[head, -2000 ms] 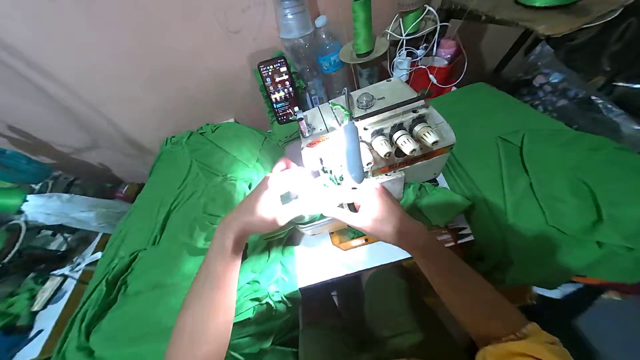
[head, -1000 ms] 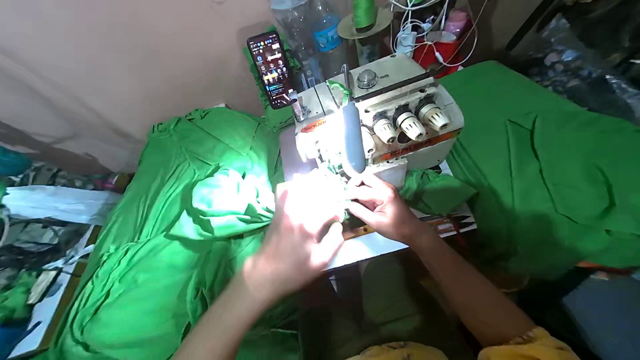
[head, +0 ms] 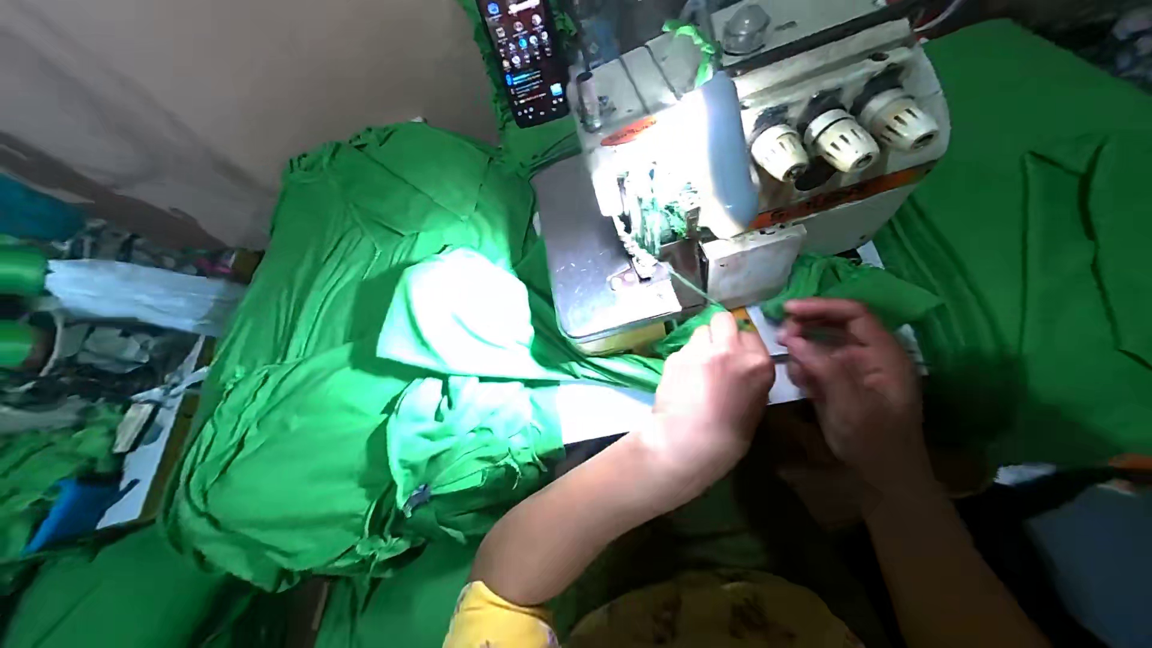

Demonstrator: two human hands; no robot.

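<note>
My left hand point(head: 715, 387) is closed on green fabric in front of an overlock sewing machine point(head: 837, 207). A thin green thread chain point(head: 693, 286) runs from the machine's presser foot point(head: 643, 263) down to that hand. To its right, my right hand point(head: 850, 378) is raised with thumb and fingers close together; whether anything is between them cannot be told. Green knit fabric point(head: 360, 360) lies in a large heap left of the machine, brightly lit near its metal plate point(head: 594, 261). More green fabric point(head: 837, 283) lies just behind my right hand.
A smartphone point(head: 526, 63) with a lit screen stands behind the machine's left side. Green cloth point(head: 1017, 297) covers the surface at the right. Thread spools point(head: 20, 270) and a plastic-wrapped bundle point(head: 144, 292) lie at the far left, with scraps below them.
My left hand has moved away from the needle area toward me, and a thread chain now shows between it and the machine. My right hand has come off the work and moved right. The view is closer.
</note>
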